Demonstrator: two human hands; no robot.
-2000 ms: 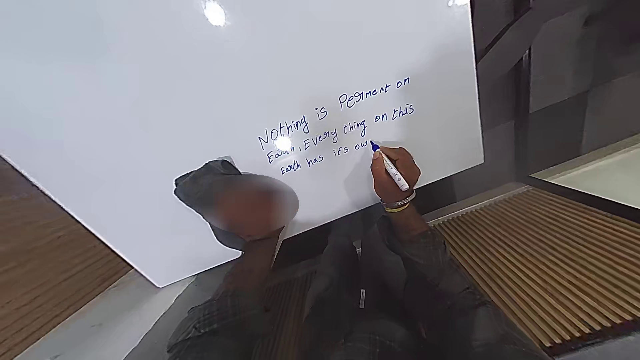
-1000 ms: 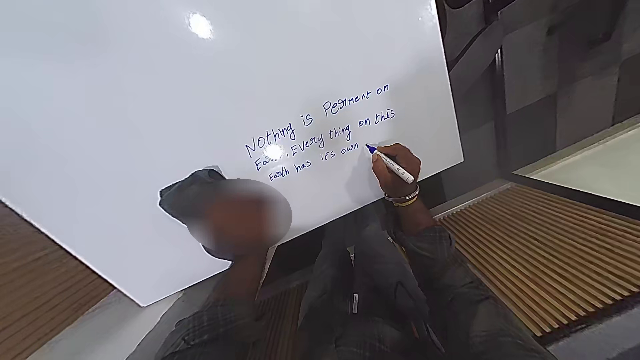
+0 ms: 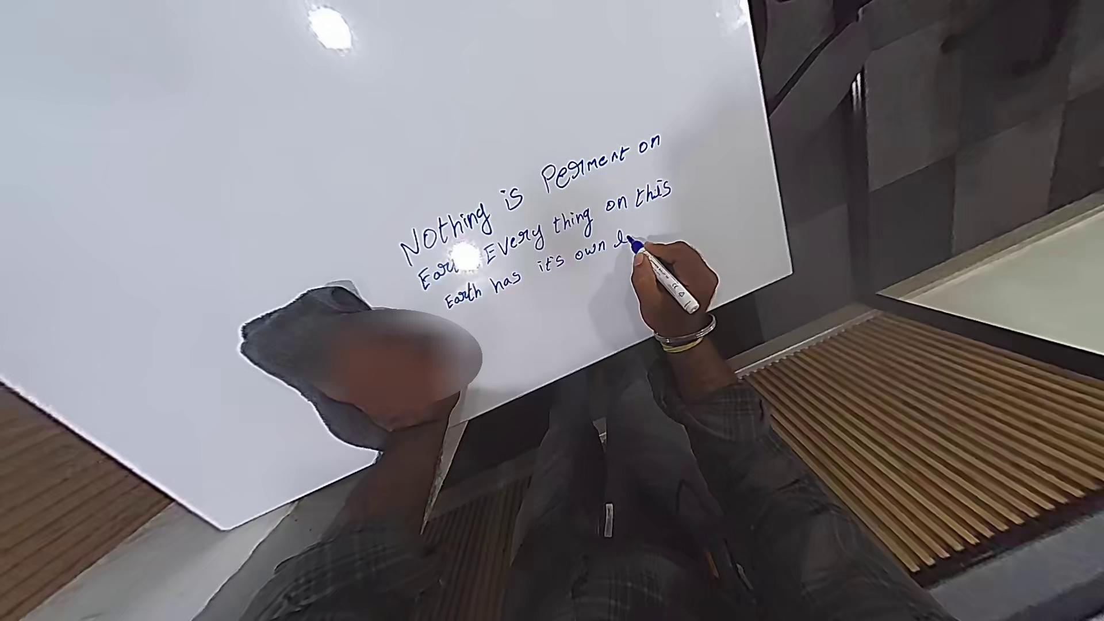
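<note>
My right hand (image 3: 674, 285) is closed around a white marker pen (image 3: 673, 280) with a blue tip, which touches the whiteboard (image 3: 216, 172) at the end of the third line of blue handwriting (image 3: 535, 224). A metal bangle (image 3: 687, 333) and a yellow band circle that wrist. At the lower left, my left hand (image 3: 397, 371) is largely covered by a blur. Beside it on the board lies a dark grey cloth-like thing (image 3: 297, 345), which the hand seems to touch; its grip is hidden.
Bright light reflections (image 3: 330, 28) show on the glossy board. Wooden slatted panels (image 3: 923, 431) lie at the lower right, near a pale panel (image 3: 1018, 285) with a dark edge. A brown wood-grain surface (image 3: 60, 492) is at the lower left. My legs (image 3: 604, 466) show below the board's edge.
My right hand has moved rightward along the third line, where more blue letters now stand after the earlier words. The left hand stays near the dark cloth-like thing.
</note>
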